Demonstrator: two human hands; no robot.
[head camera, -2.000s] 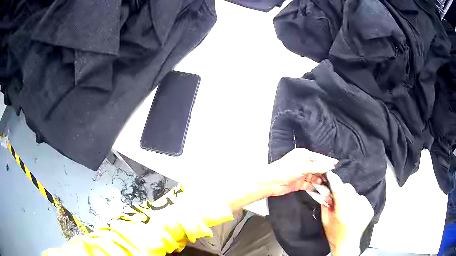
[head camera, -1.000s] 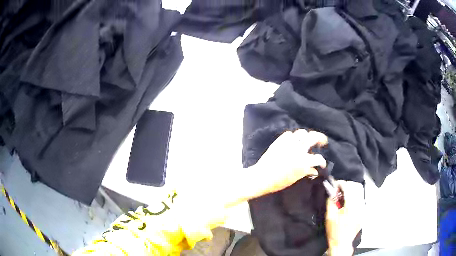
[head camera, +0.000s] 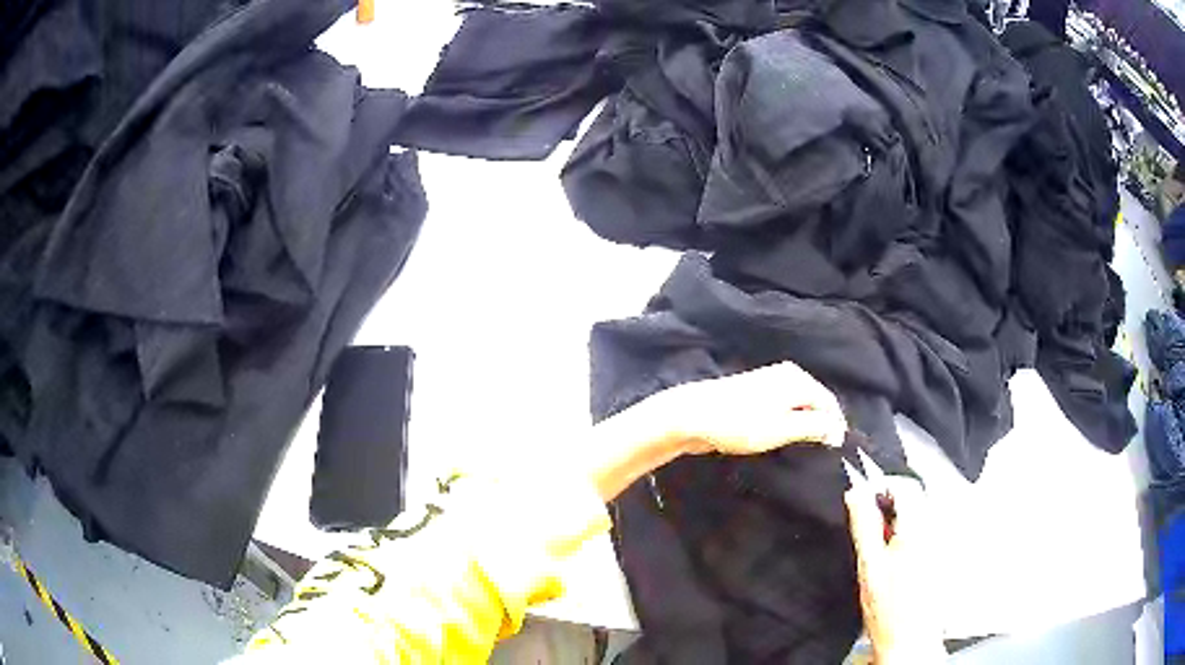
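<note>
The black shorts (head camera: 741, 546) lie at the table's front edge, partly hanging over it. My left hand (head camera: 767, 409) comes from the left in a yellow sleeve and pinches the cloth between thumb and fingers. My right hand (head camera: 897, 559) is at the right edge of the cloth, overexposed and partly cut off by the lower rim. It holds thread snips (head camera: 860, 468), with red at the grip, and the blades point at the cloth by my left fingertips. Whether a thread is between the blades cannot be told.
A black smartphone (head camera: 364, 438) lies on the white table (head camera: 500, 260) left of the work. Dark garment heaps lie at left (head camera: 143, 338) and right (head camera: 910, 182). Yellow-black tape (head camera: 63, 613) marks the grey floor at lower left.
The view has shifted, so the phone and heaps sit lower and further left. My left hand has flattened over the cloth, its fingertips still close to the snips. More of the shorts' dark lower part shows.
</note>
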